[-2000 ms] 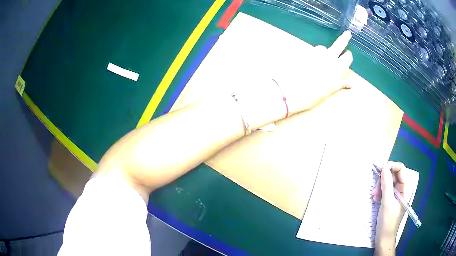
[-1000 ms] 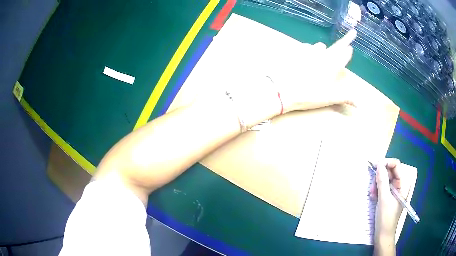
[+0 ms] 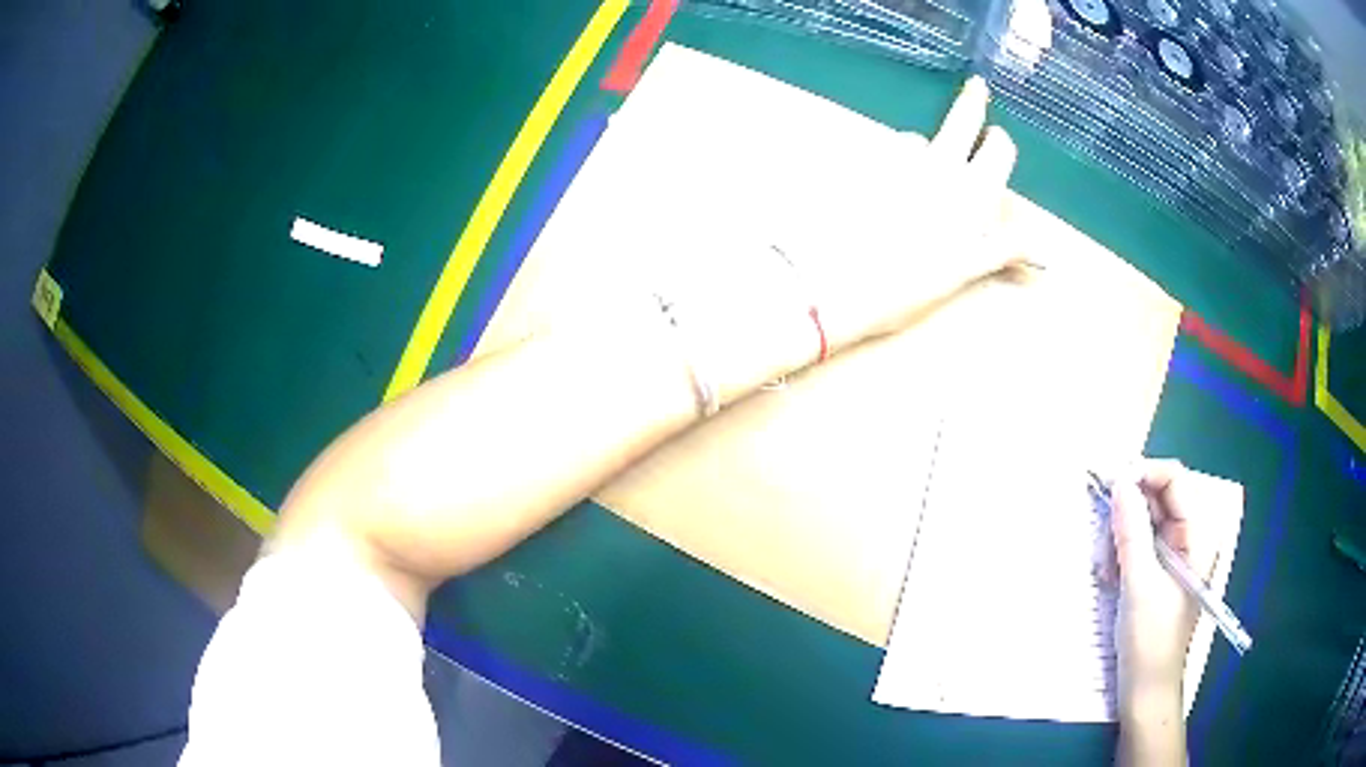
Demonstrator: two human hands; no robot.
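Note:
My right hand [image 3: 1157, 562] holds a slim pen [image 3: 1203, 595] over a white ruled record sheet [image 3: 996, 599] at the lower right; the pen tip is at the written lines. My left arm reaches across a tan cardboard sheet [image 3: 779, 525]. My left hand [image 3: 966, 173] is overexposed, its fingers extended near the sheet's far edge, close to stacked clear blister trays [image 3: 1139, 128]. I see nothing in it, and its palm side is hidden. The trays hold round black parts [image 3: 1175, 60] at the upper right.
A small white label [image 3: 337, 241] lies on the green mat [image 3: 225, 345] at the left. Yellow, blue and red tape lines cross the mat. A white label [image 3: 1028, 30] is on the trays. Part of a ridged clear stack [image 3: 1348, 692] shows at the right edge.
The whole view has shifted slightly, with the bench things a little further left. My left fingers have changed pose slightly near the trays. The pen stays in my right hand on the sheet.

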